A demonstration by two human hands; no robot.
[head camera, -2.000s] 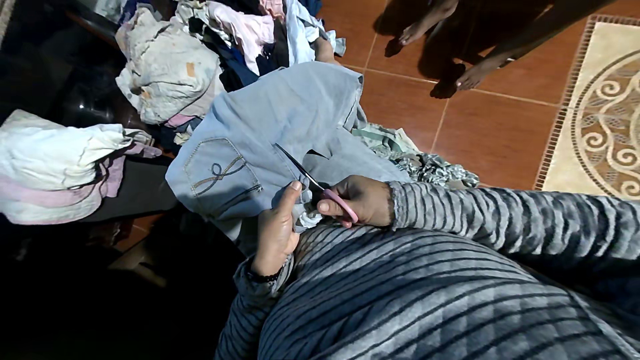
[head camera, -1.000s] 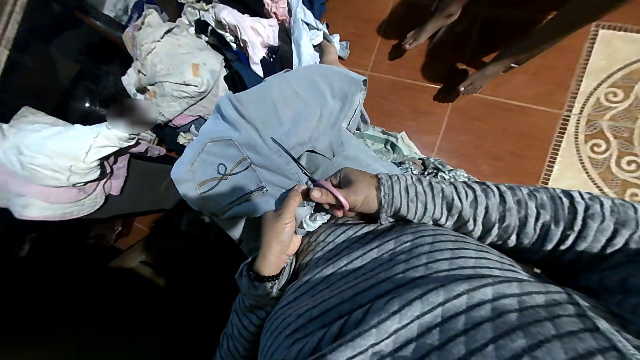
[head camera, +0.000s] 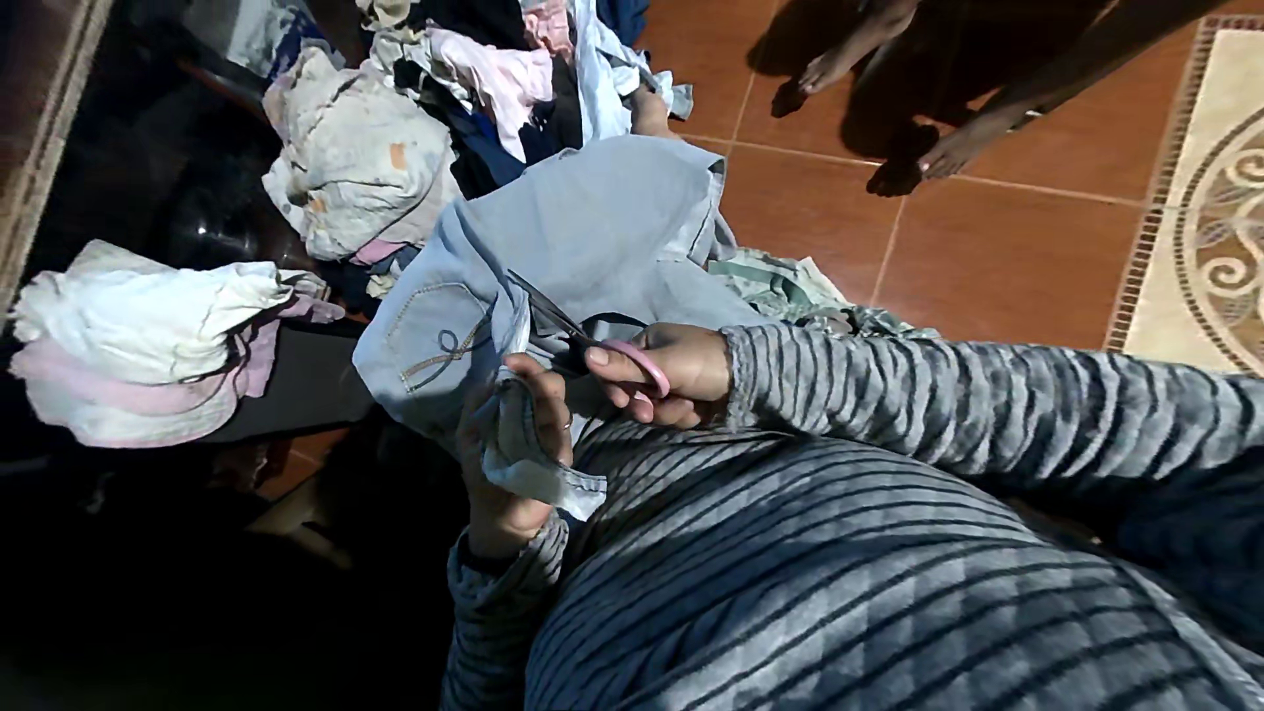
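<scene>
Light blue-grey trousers or similar garment (head camera: 592,217), with a stitched pocket, lie across my lap. My left hand (head camera: 518,444) grips a cut-looking strip of the same cloth (head camera: 523,454), which hangs over the fingers with its end loose. My right hand (head camera: 662,375) holds a pair of scissors (head camera: 553,311) by its pink handles, beside the left fingers. The blades point up and left over the garment, next to the raised fold of cloth. Whether the blades touch the cloth is hard to tell.
A white and pink cloth pile (head camera: 148,346) lies at the left. Behind it are a stained cream cloth bundle (head camera: 360,158) and mixed clothes (head camera: 504,79). Patterned green cloth (head camera: 790,286) lies beyond my right wrist. Another person's bare feet (head camera: 948,148) stand on the tiled floor, near a patterned rug (head camera: 1224,217).
My left hand has turned and lifted a strip of the garment, which now hangs over its fingers. The scissors have come slightly away from the left fingertips, still in my right hand.
</scene>
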